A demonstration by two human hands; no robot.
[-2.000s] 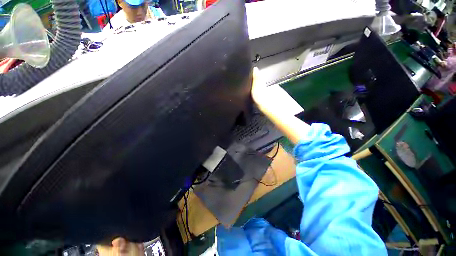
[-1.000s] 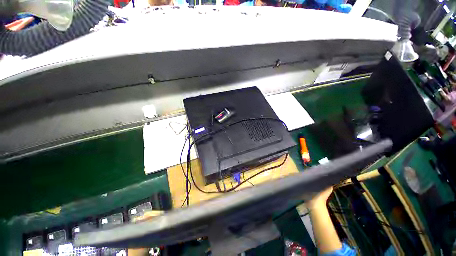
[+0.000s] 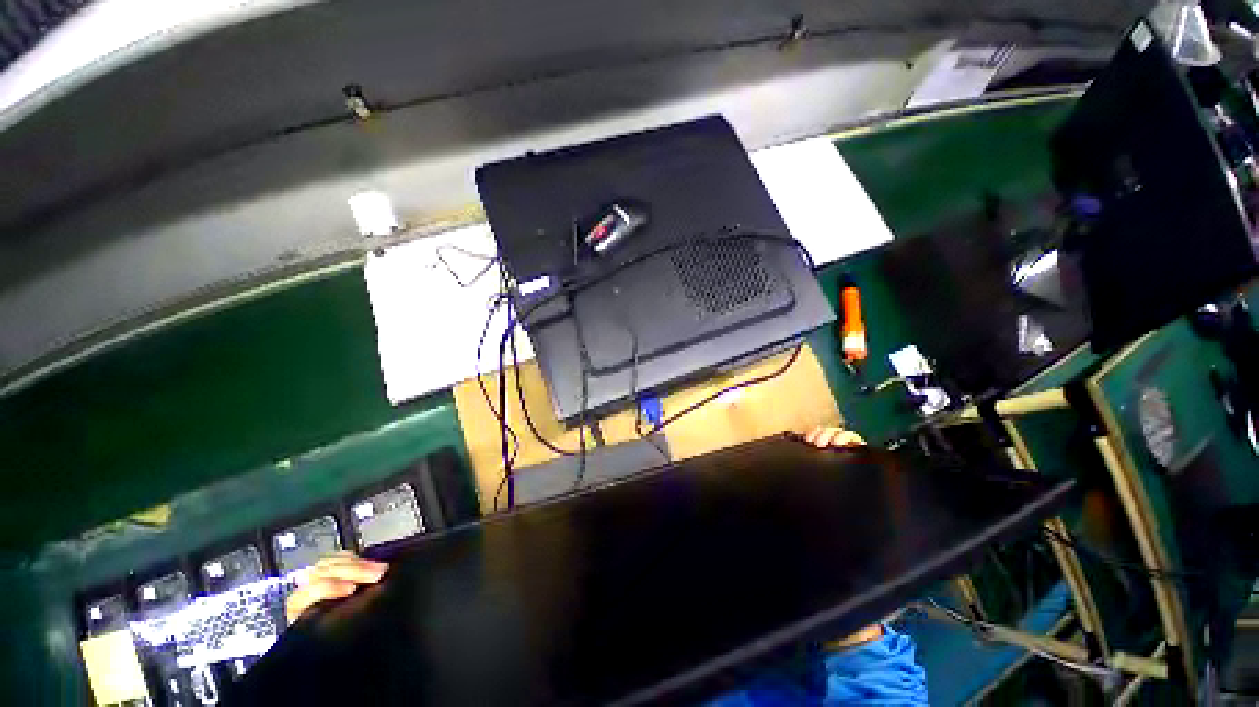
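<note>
A large black monitor [image 3: 663, 573] is tilted at the near edge of the bench, its dark screen facing up toward me. My left hand [image 3: 332, 583] grips its left edge; only the fingers show. My right hand [image 3: 834, 439] grips its far right edge, fingertips over the rim, the rest hidden behind the panel. Beyond the monitor, a black computer case [image 3: 649, 263] lies flat on a tan cardboard sheet [image 3: 746, 414]. Black cables loop over its front, with a blue plug [image 3: 650, 410] at its front edge. A small black object [image 3: 615, 225] lies on the case.
An orange-handled tool [image 3: 852, 326] lies right of the case. White sheets [image 3: 428, 325] lie beside it. A black parts tray [image 3: 445, 486] with several cells is at the left. Another black monitor [image 3: 1153, 194] stands at the right, near green racks with tan frames [image 3: 1125, 470].
The monitor has gone from upright in front of me, through nearly edge-on, to tilted with its screen up. The view has shifted, and the case now shows fully.
</note>
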